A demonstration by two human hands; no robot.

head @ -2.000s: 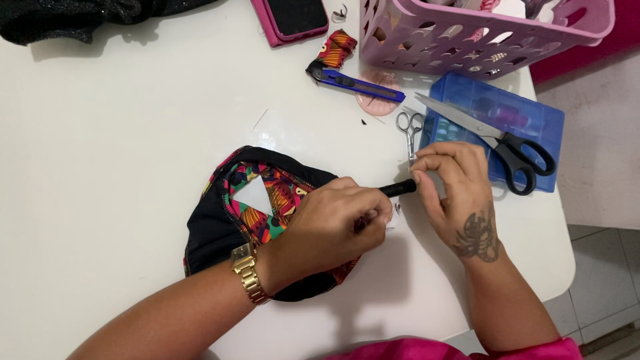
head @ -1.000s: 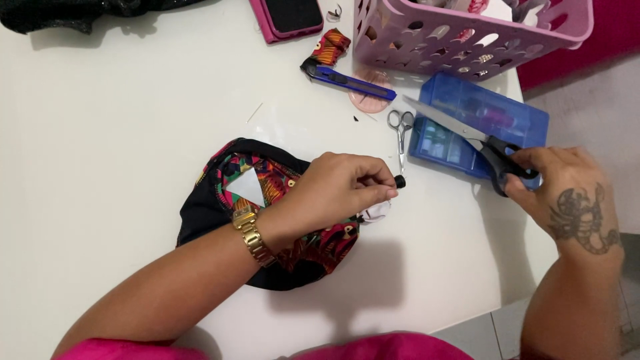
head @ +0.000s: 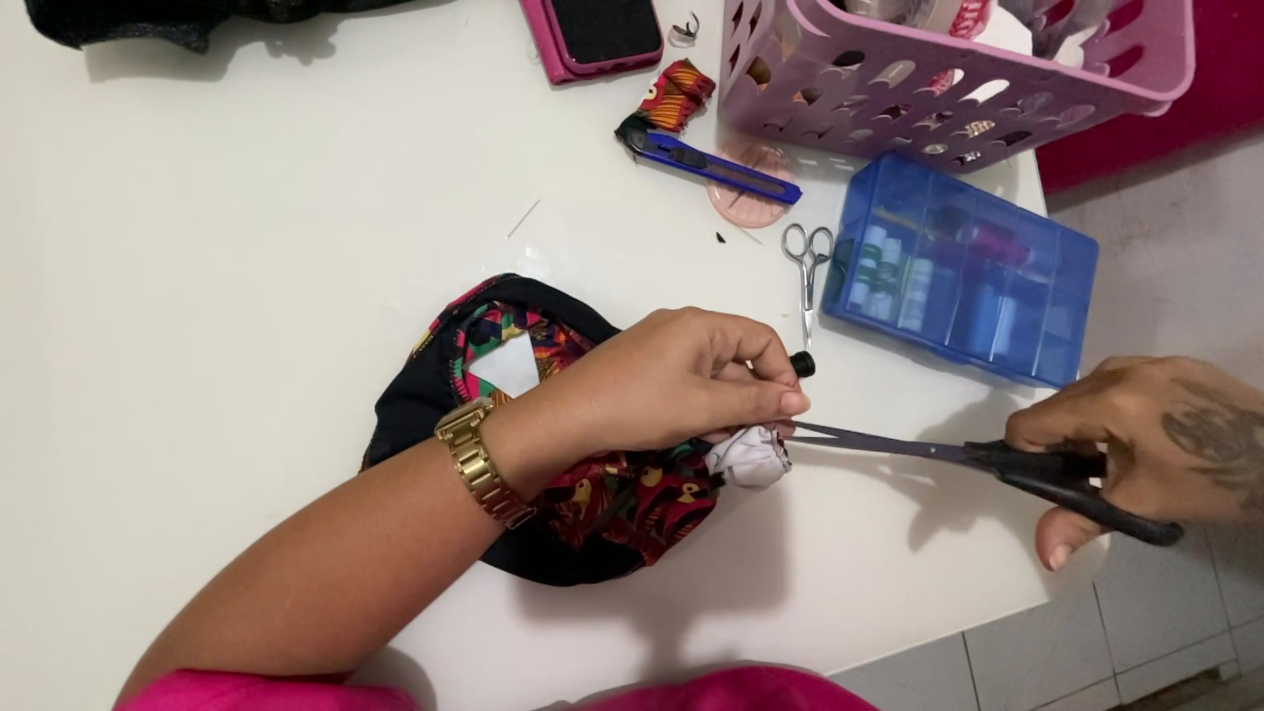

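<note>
My left hand (head: 726,380), with a gold watch (head: 484,462) at the wrist, pinches something too small to make out, perhaps thread. A short black cylindrical end (head: 803,364) sticks out beyond its fingers. Under that hand and forearm lies a black and multicoloured patterned fabric piece (head: 652,504) with a white patch (head: 507,365). Gathered white fabric (head: 750,457) shows just below the fingertips. My right hand (head: 1136,444) holds large black-handled scissors (head: 928,448), their blade tips slightly parted beside the left fingertips and the white fabric.
Beyond the hands are a blue plastic organizer box (head: 968,267), small metal scissors (head: 807,267), a blue utility knife (head: 721,168) on a pink disc (head: 748,197), a fabric scrap (head: 679,94), a pink plastic basket (head: 889,99) and a phone (head: 604,30). A needle (head: 522,219) lies on the white table (head: 247,247).
My right hand has picked up the large scissors, which lay on the blue box two seconds ago, and brought their blades to my left hand's fingertips. The left hand still pinches near the fabric.
</note>
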